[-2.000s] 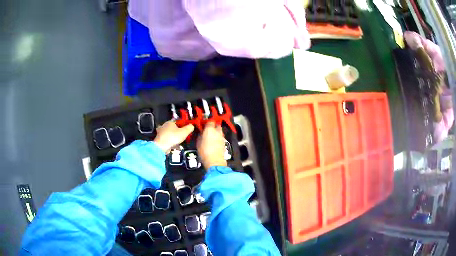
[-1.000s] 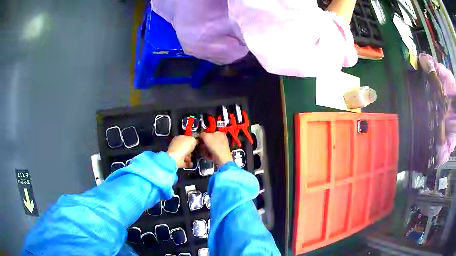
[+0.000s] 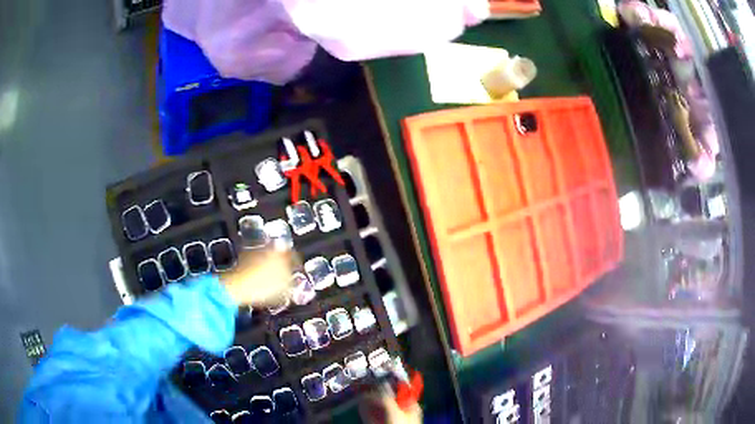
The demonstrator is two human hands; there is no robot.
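Observation:
A black compartment tray point(image 3: 223, 137) holds rows of small watch cases with silver rims point(image 3: 199, 188). Two red spring clamps point(image 3: 310, 175) stand on units in its top right pocket; two units left of them are bare. My left hand point(image 3: 263, 277) is blurred over the middle of the tray, and whether it holds anything cannot be told. My right hand point(image 3: 396, 407) is at the bottom edge, partly cut off and blurred, with a red clamp point(image 3: 408, 389) at its fingers, by the tray's lower right corner.
An orange-red tray point(image 3: 483, 228) with one small dark unit lies on the green bench point(image 3: 393, 87) at right. A small bottle point(image 3: 509, 76) stands by white paper. A person in a pink smock point(image 3: 364, 25) is ahead, by a blue stool point(image 3: 178, 99). A pale tray edge point(image 3: 401, 310) shows beneath the black tray.
The two left clamps of the top row are off their units. My right hand has moved down to the bottom edge; my left hand has moved lower over the tray. The view has shifted.

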